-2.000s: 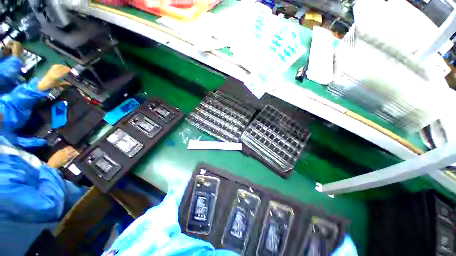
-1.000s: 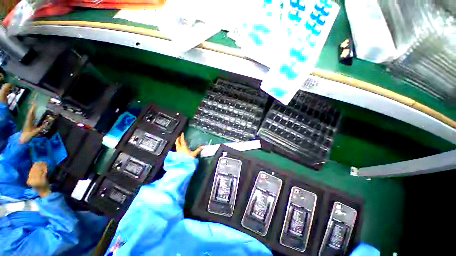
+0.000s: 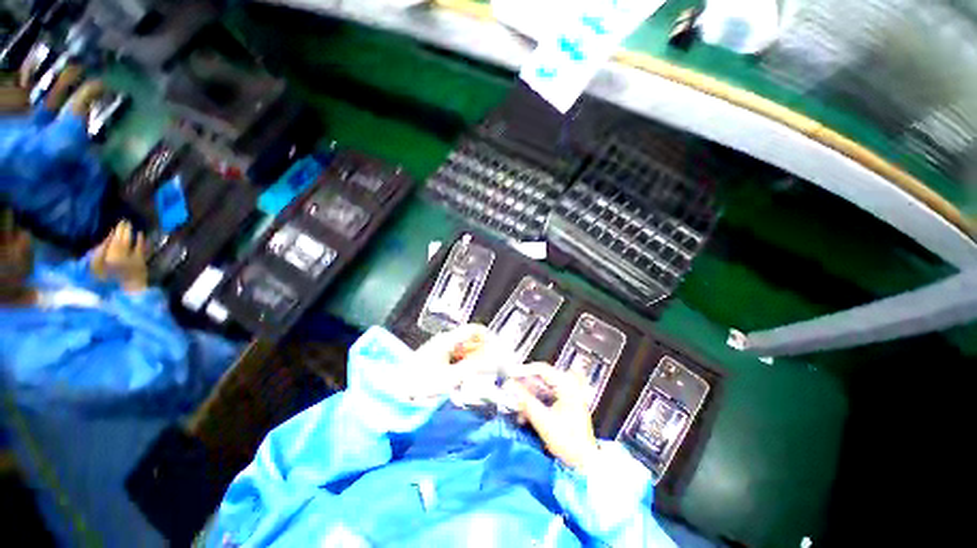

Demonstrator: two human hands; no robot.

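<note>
A black foam tray (image 3: 632, 348) lies in front of me with several phone units in its pockets, such as the rightmost unit (image 3: 666, 412). My left hand (image 3: 463, 351) and my right hand (image 3: 552, 405) are close together over the tray's near edge, partly covering the middle units. Their fingertips pinch a small pale piece (image 3: 493, 377) between them. It is blurred, and I cannot tell exactly what it is.
Clear blister trays (image 3: 632, 219) and a partly hidden white strip (image 3: 530, 249) lie behind the tray. A white-framed shelf (image 3: 750, 123) and a grey arm (image 3: 857, 321) are beyond. At left are a neighbour's foam tray (image 3: 321, 252), blue piece (image 3: 291, 184) and a person's blue sleeves (image 3: 96, 332).
My left hand has come back from the white strip behind the tray to its near edge. My right hand has come into view beside it, and both now pinch a small piece.
</note>
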